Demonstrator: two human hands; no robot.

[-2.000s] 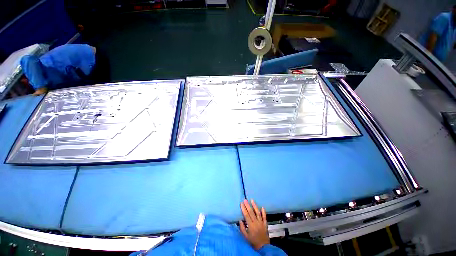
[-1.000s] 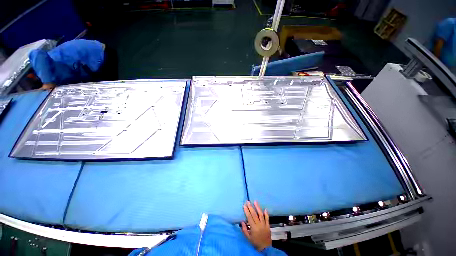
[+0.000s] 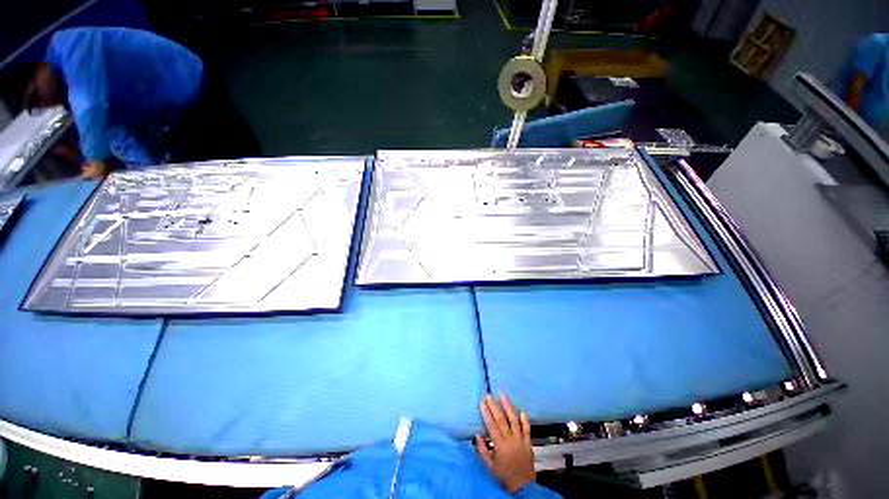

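Note:
Two silver metal back plates lie side by side, ribbed side up, the left one (image 3: 210, 234) and the right one (image 3: 517, 214). They rest on blue foam pads (image 3: 312, 380). My right hand (image 3: 506, 443) lies palm down, holding nothing, at the near edge of the pads by the side rail, close to the seam between two pads. Its fingers point away from me and are slightly apart. It touches neither plate. My left hand is not in view.
The pale side rail (image 3: 185, 468) runs along my waist. Shiny rollers (image 3: 751, 263) stand at the right end, beside a grey cabinet (image 3: 770, 195). A tape roll (image 3: 521, 83) hangs on a pole across the line. A bent-over person (image 3: 127, 88) is at the far left.
The person at the far left has risen higher, with one hand still at the left plate's far corner. The view has shifted slightly. My right hand stays at the pad edge.

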